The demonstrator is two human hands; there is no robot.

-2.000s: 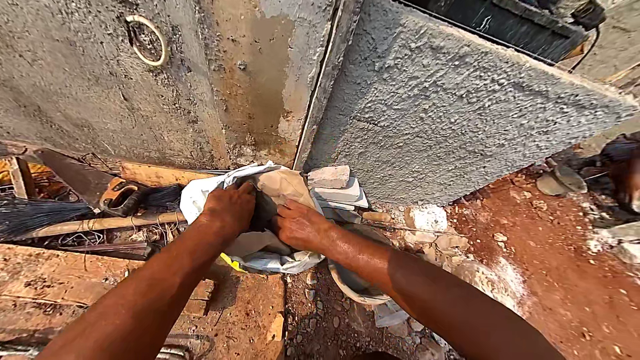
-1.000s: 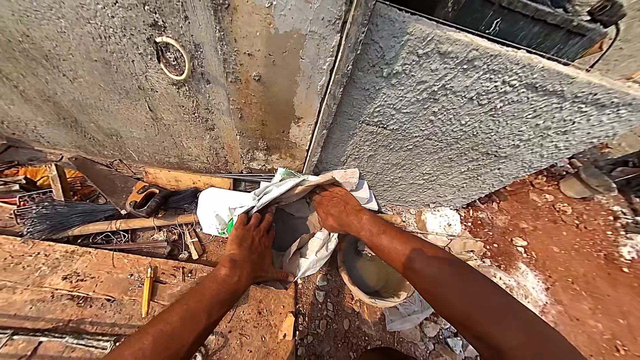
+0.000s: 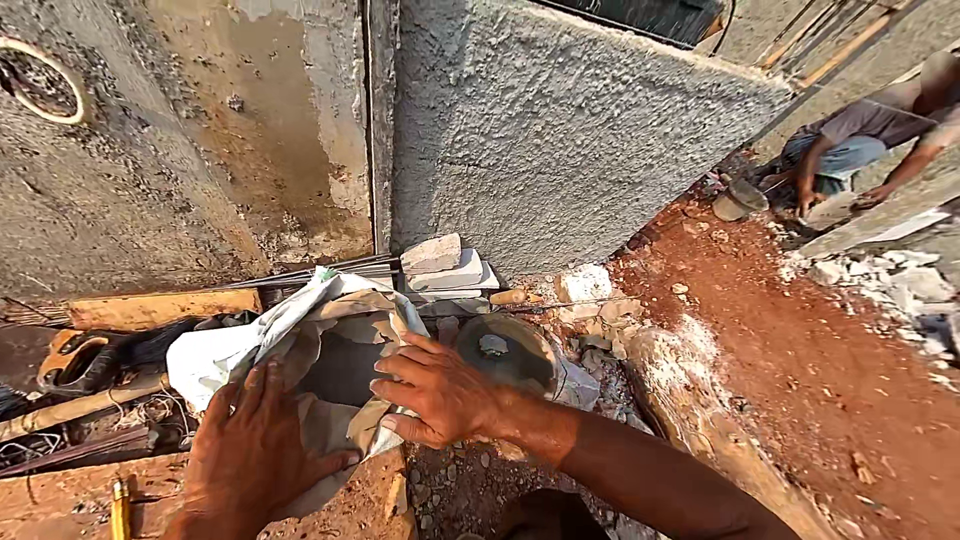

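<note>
A white sack with a brown paper lining (image 3: 217, 356) stands with its mouth spread, and grey powder (image 3: 341, 371) shows inside. My left hand (image 3: 259, 442) presses on the near left side of the sack, fingers apart over its rim. On the right side, my right hand (image 3: 431, 386) has the folded rim between thumb and fingers. Just right of the sack, partly behind my right forearm, is a round bucket (image 3: 540, 345) with murky liquid and a pale lump (image 3: 493, 344) in it.
A handsaw (image 3: 71, 364), wooden handle (image 3: 82, 409) and yellow pencil-like stick (image 3: 121, 510) lie at left. White block pieces (image 3: 450, 274) lean by the rough plastered wall (image 3: 570, 135). A co-worker (image 3: 862, 142) crouches at upper right beside a bowl (image 3: 739, 201).
The mouth of the sack has been opened wider, showing the powder inside. Both hands have moved apart to its sides. The view has shifted right, bringing the co-worker into sight.
</note>
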